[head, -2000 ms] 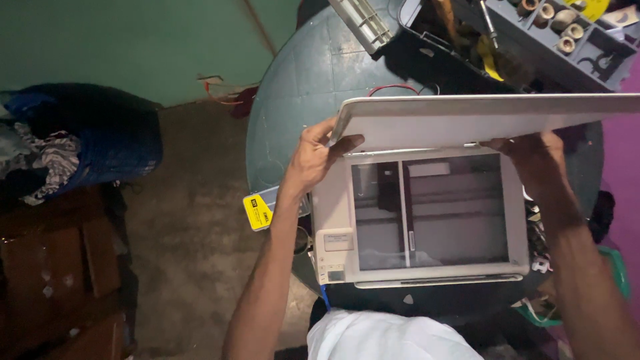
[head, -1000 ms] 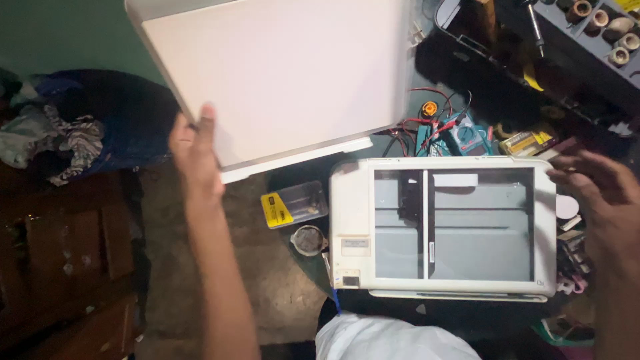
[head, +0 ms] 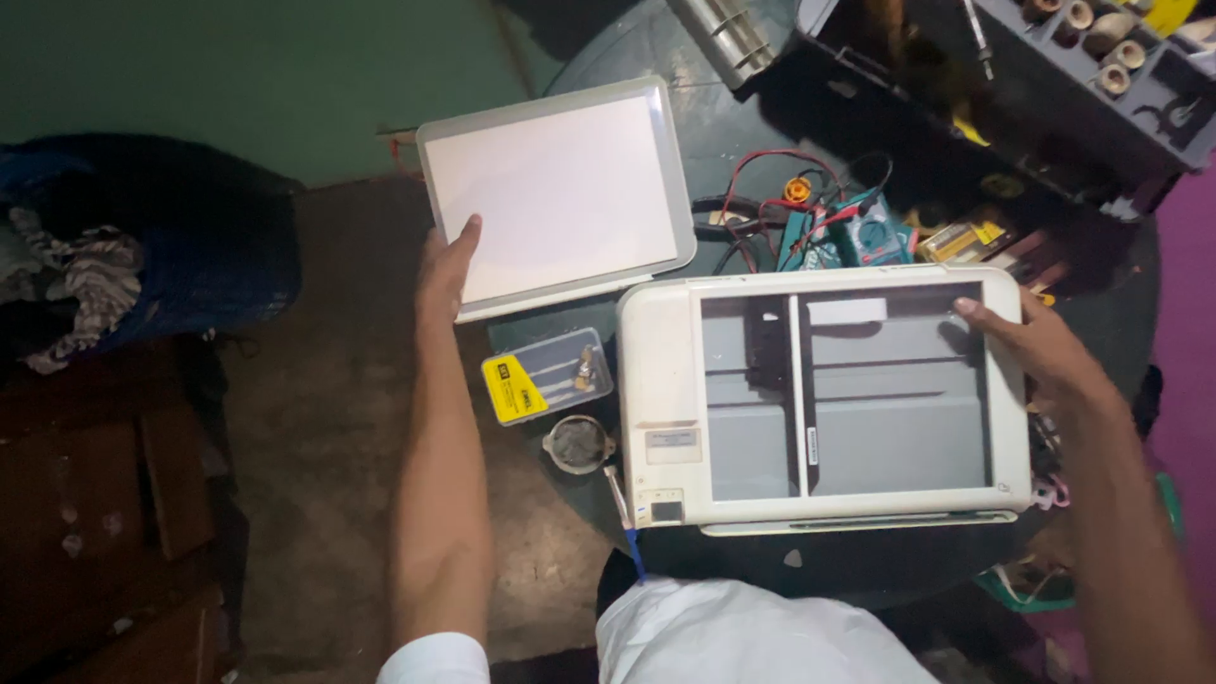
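My left hand (head: 448, 271) grips the left edge of a scanner lid (head: 560, 190), its thumb on the white inner pad; the lid's lower edge lies close to the printer's upper left corner. The white flatbed printer-scanner (head: 660, 380) sits on the round table, its glass uncovered and the scan bar showing beneath. My right hand (head: 1031, 337) rests on the printer's right edge, thumb over the glass corner, other fingers partly hidden behind the rim. Left of the printer are a clear plastic case with a yellow label (head: 518, 388) and a small round metal dish (head: 577, 444).
Behind the printer lie a teal multimeter (head: 874, 233) with red and black leads and a small yellow-and-black box (head: 959, 239). A large toolbox (head: 1045, 95) stands at the back right, a metal frame part (head: 727, 38) at the back. A blue basket of cloth (head: 209, 256) stands at the left.
The lid has come off the printer and is now to its upper left in my left hand. My right hand let go of the lid and has come to the printer's right edge.
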